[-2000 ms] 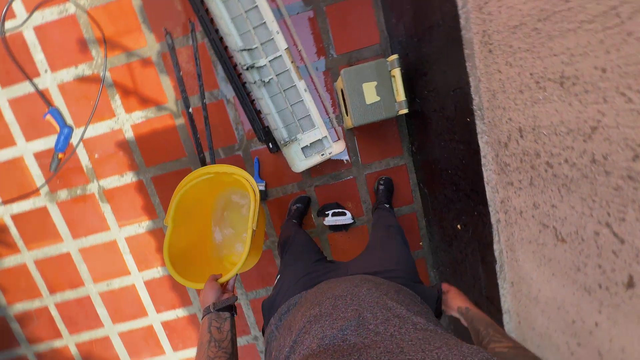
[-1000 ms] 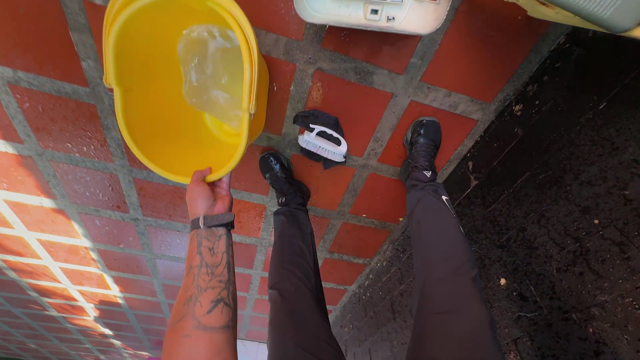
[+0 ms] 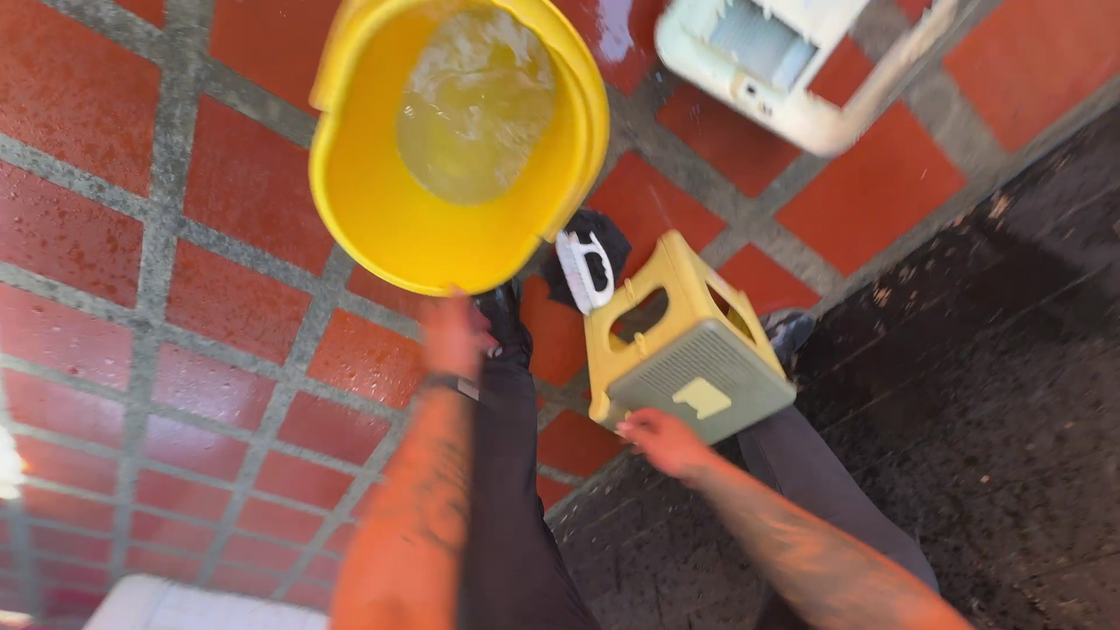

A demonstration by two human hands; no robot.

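Observation:
A yellow plastic bucket (image 3: 437, 219) with some water in the bottom is at the upper middle. My left hand (image 3: 455, 332), blurred, is at its near rim; its fingers are partly hidden, so I cannot tell how firmly they grip. My right hand (image 3: 661, 440) holds the edge of a small yellow plastic step stool (image 3: 669, 302) with a grey top, which is tilted between my legs. Beside the stool and the bucket, a scrub brush with a white handle (image 3: 586, 271) lies on a dark cloth-like thing (image 3: 612, 236) on the tiles.
The end of a white air conditioner casing (image 3: 787, 105) lies at the upper right on wet red floor tiles (image 3: 254, 192). A dark wet strip of ground (image 3: 962, 350) runs along the right. Part of a white object (image 3: 201, 604) shows at the bottom left.
The stool, earlier beside the casing, is now between my legs with my right hand on it. The bucket remains by my left hand. The view has shifted and turned.

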